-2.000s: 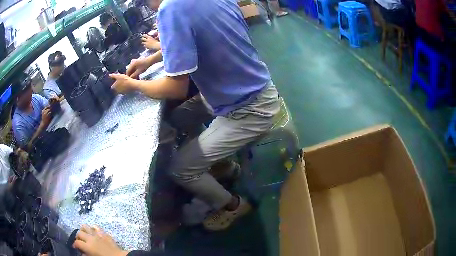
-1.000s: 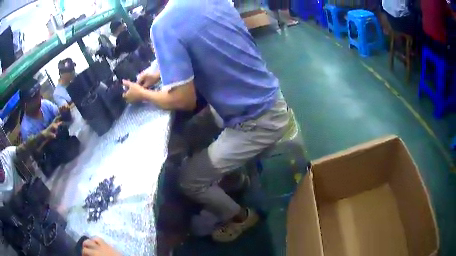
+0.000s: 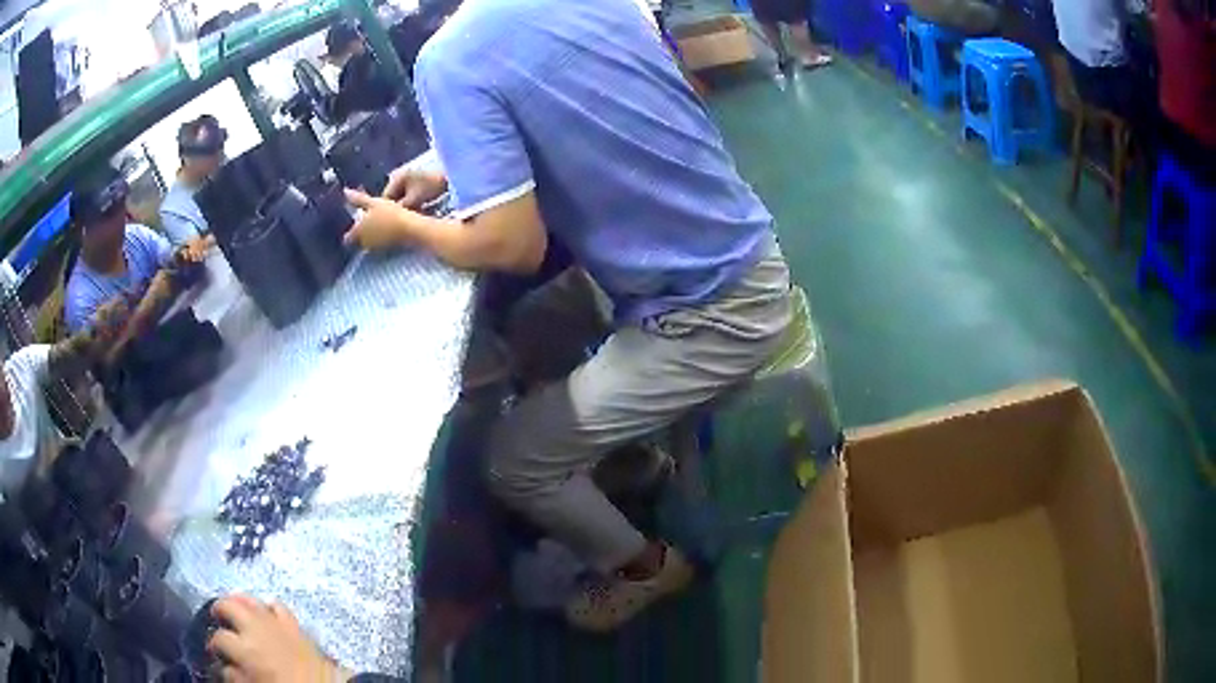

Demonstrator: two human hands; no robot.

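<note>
My right hand (image 3: 271, 643) is at the bottom edge, left of centre, partly cut off, with a dark cuff behind it. Its fingers are on the rim of a dark plastic housing (image 3: 202, 640), mostly hidden and cut off by the edge. My left hand is not in view. Stacked dark housings (image 3: 114, 547) stand at the lower left, beside my hand. A loose heap of small dark and pale plastic parts (image 3: 271, 494) lies on the bubble wrap (image 3: 347, 440) beyond my hand.
A seated person in a blue shirt (image 3: 600, 147) works at the table's right side, by more stacked housings (image 3: 280, 254). Other people sit across the table. A large open carton (image 3: 954, 454) stands at the lower right. Blue stools (image 3: 1007, 100) stand beyond.
The view has shifted, so the table and carton sit slightly differently in the picture. More of my right hand shows than one second ago, still at the dark housing.
</note>
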